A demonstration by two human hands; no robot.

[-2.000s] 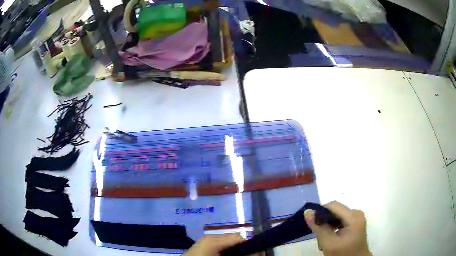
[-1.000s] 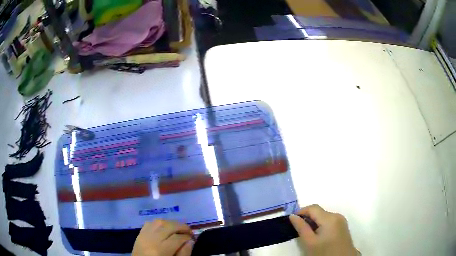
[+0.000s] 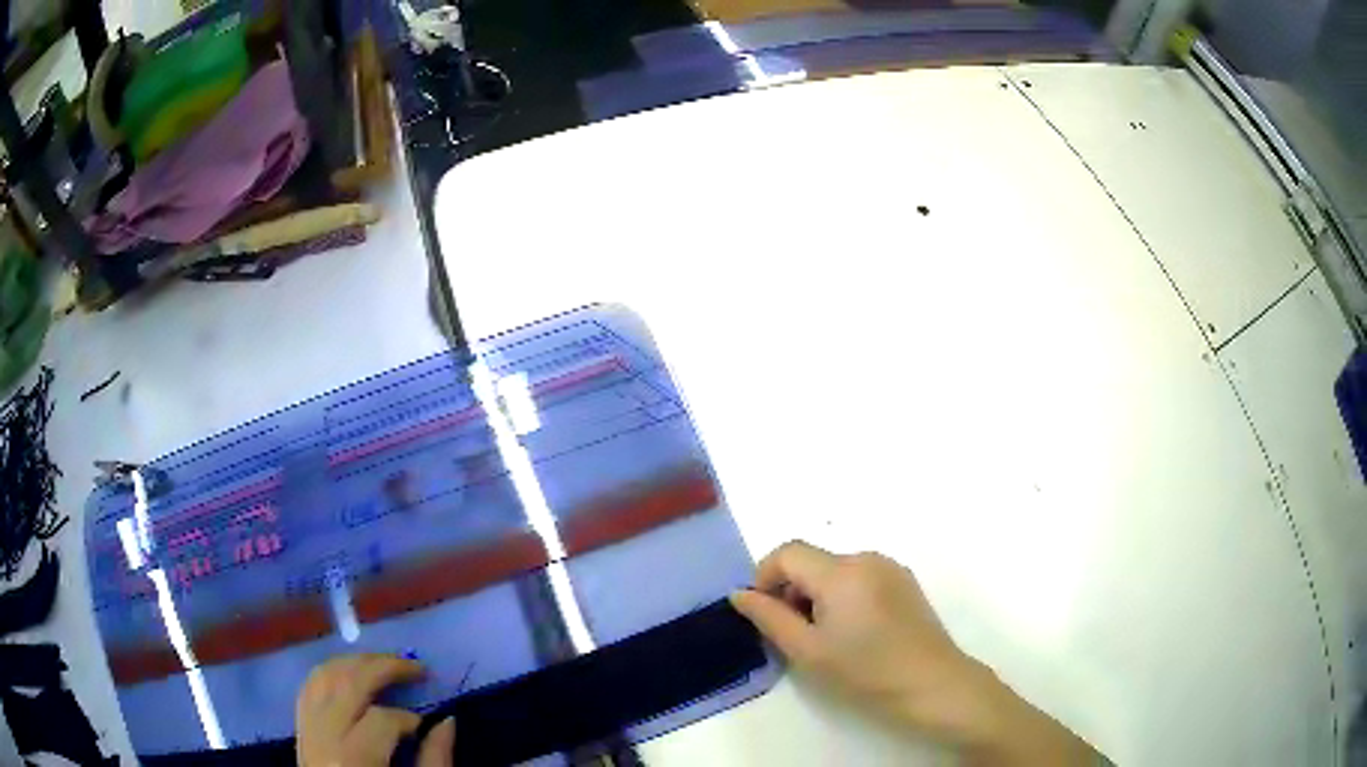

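Note:
The blue-tinted clear sewing template (image 3: 435, 517) lies tilted across the white table and the cream machine bed, with a red-brown band across its middle. A black fabric strip (image 3: 600, 692) lies along its lower edge. My right hand (image 3: 840, 607) pinches the strip's right end at the template's lower right corner. My left hand (image 3: 367, 716) is at the strip's left part, fingers bent onto it, partly cut off by the lower edge. More black fabric shows left of my left hand at the frame's bottom.
Black fabric pieces (image 3: 45, 697) and a pile of thin black sticks (image 3: 27, 465) lie at the left. Thread snips (image 3: 128, 477) rest on the template's upper left edge. A rack with mauve cloth (image 3: 225, 173) stands behind. The cream machine bed (image 3: 975, 375) extends right, with a silver rail (image 3: 1244, 120).
The view has swung right, so the template appears further left. The strip's right part, raised earlier, has come down flat along the template's lower edge, with my right hand at its end.

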